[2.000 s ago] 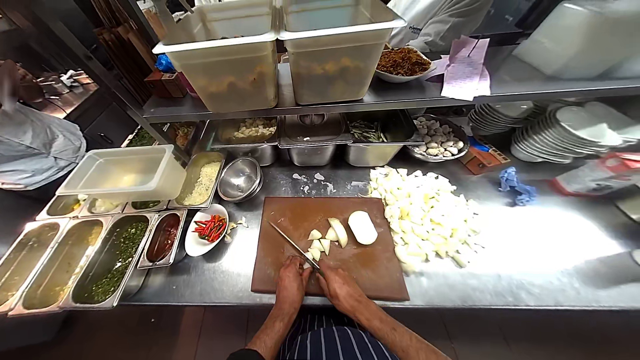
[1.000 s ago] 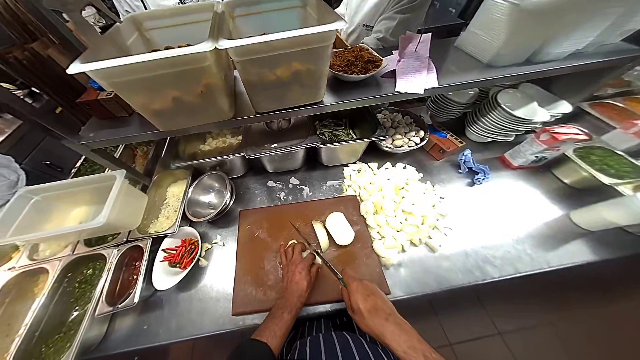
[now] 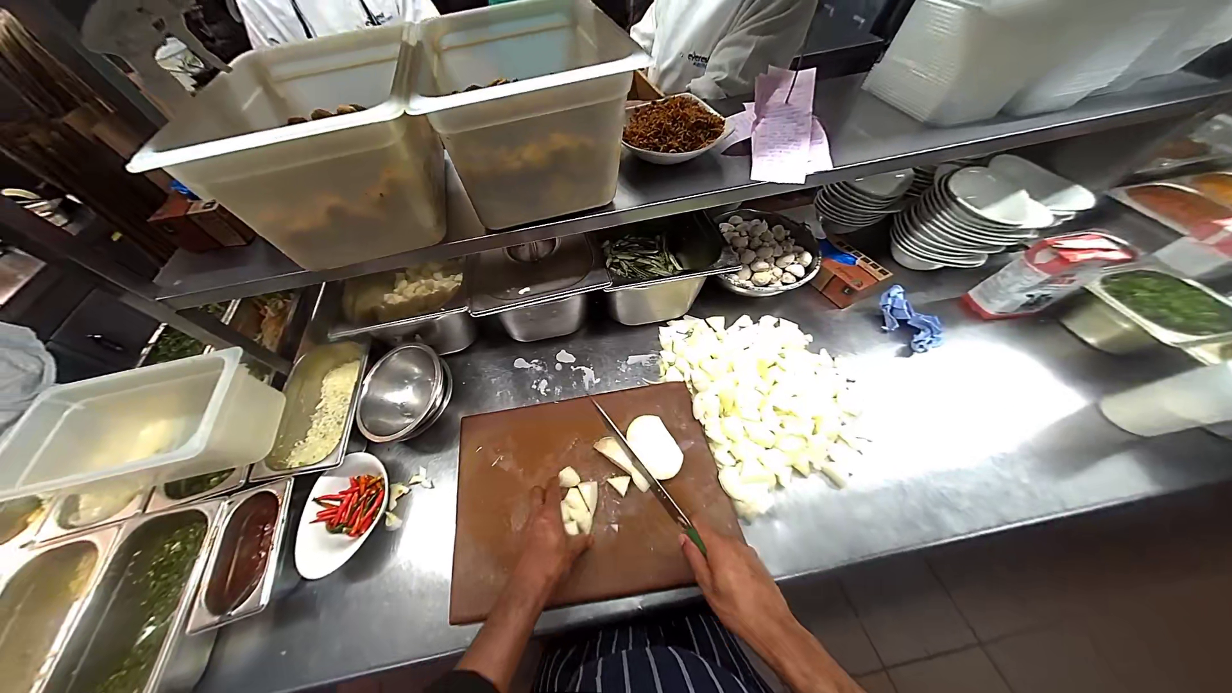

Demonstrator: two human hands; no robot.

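Note:
My right hand [image 3: 736,582] grips the green handle of a kitchen knife [image 3: 640,469], its blade pointing up and left across a brown cutting board [image 3: 500,577]. My left hand [image 3: 553,544] rests on the board against several cut white chunks [image 3: 580,505]; whether its fingers pinch any of them is not clear. Close to the blade, on its left, lies a pale slice [image 3: 616,454], with a small wedge [image 3: 618,484] below it. A large peeled white vegetable piece [image 3: 656,448] sits just right of the blade. Beyond the board's right edge spreads a heap of white chunks [image 3: 770,395].
An overhead steel shelf [image 3: 693,197] holds two plastic tubs [image 3: 308,192]. At the left are nested steel bowls [image 3: 399,390], a dish of red chillies [image 3: 322,553] and sauce pans. A blue cloth [image 3: 910,318] and stacked plates [image 3: 953,231] are at right. People in white stand behind the shelf.
The knife has moved from the cut pieces near my left hand to beside the large white piece. My left hand has shifted down and left relative to that piece, next to the cut chunks.

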